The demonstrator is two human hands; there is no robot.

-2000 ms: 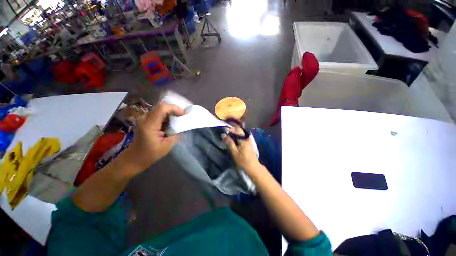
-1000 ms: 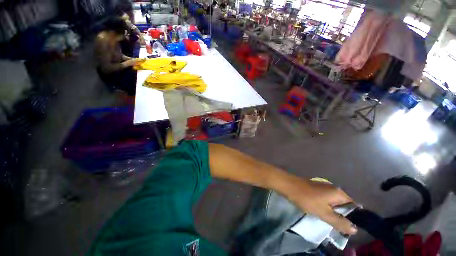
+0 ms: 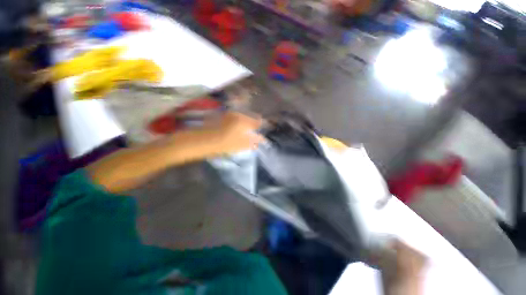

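Observation:
The view is blurred. A pale grey garment (image 3: 311, 178) with a darker inside is stretched between my two hands in front of me, above the floor and the corner of the near white table. My left hand (image 3: 239, 135) grips its upper left edge, beside a dark hanger (image 3: 291, 122) at the garment's top. My right hand (image 3: 404, 268) holds its lower right end, low at the bottom of the view. The fingertips of both hands are smeared by motion.
The near white table (image 3: 429, 256) is at lower right. A red garment (image 3: 427, 177) hangs at the bin edge. At left is another white table (image 3: 181, 49) with yellow cloth (image 3: 109, 72) on it. A red stool (image 3: 285, 60) stands on the floor beyond.
The view has swung back towards the near table. Both hands now hold the grey garment spread out, and my right hand has come into view at lower right.

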